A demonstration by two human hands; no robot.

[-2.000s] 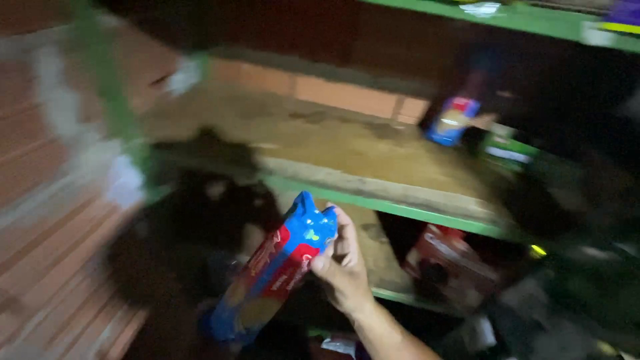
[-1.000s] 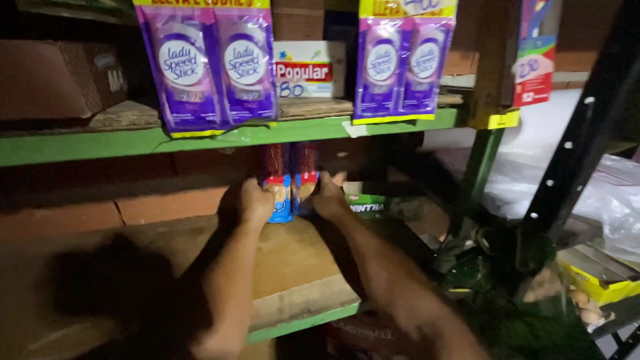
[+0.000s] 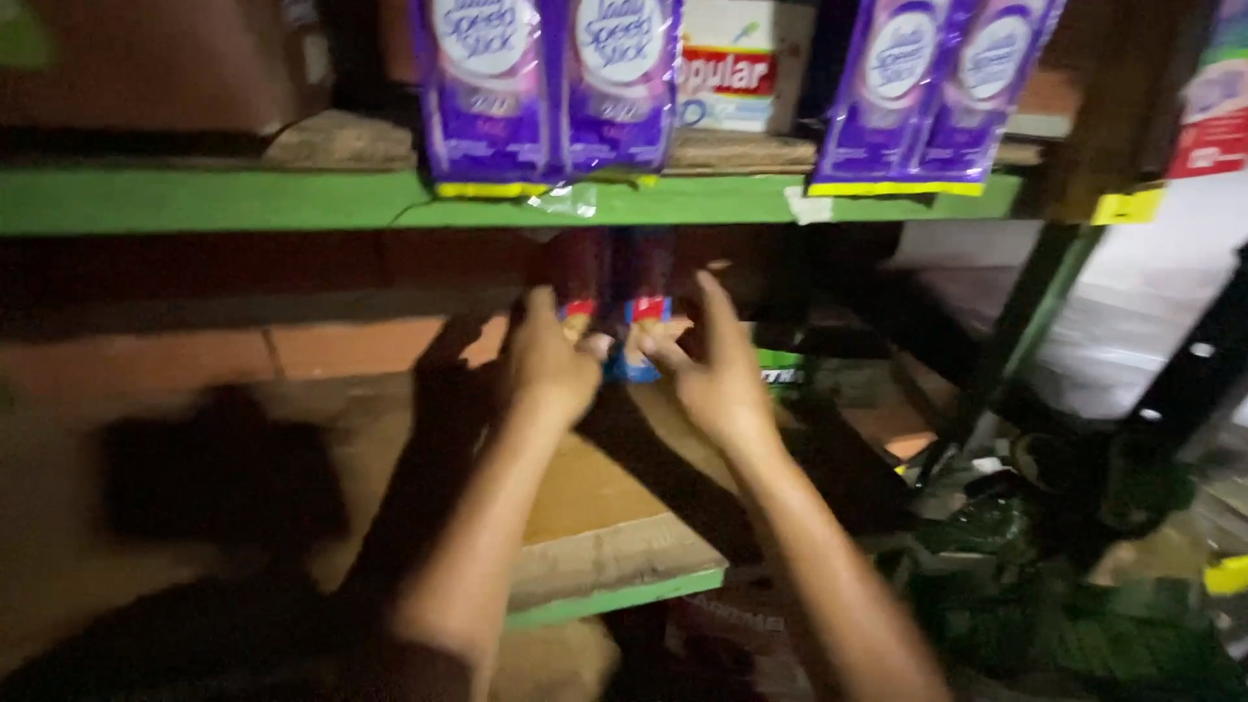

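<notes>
Two blue and red plastic packages stand side by side on the wooden shelf, their tops in the shadow of the shelf above. At the left package (image 3: 579,314) is my left hand (image 3: 558,356), its fingers spread; it hides the lower part of that package. My right hand (image 3: 710,366) is beside the right package (image 3: 643,314), with thumb and index finger apart and the thumb close to its front. Whether either hand touches its package cannot be told from the blur.
Purple Lady Speed Stick packs (image 3: 487,107) hang over the green edge of the upper shelf (image 3: 244,200), low above my hands. A Popular box (image 3: 746,73) stands behind them. A green box (image 3: 780,369) lies right of my right hand. A green post (image 3: 1033,312) rises at the right.
Two seconds ago a hand held one blue and red package in front of the shelf; now two stand together on it. Since one second ago, my hands have loosened and their fingers have spread. The view has shifted.
</notes>
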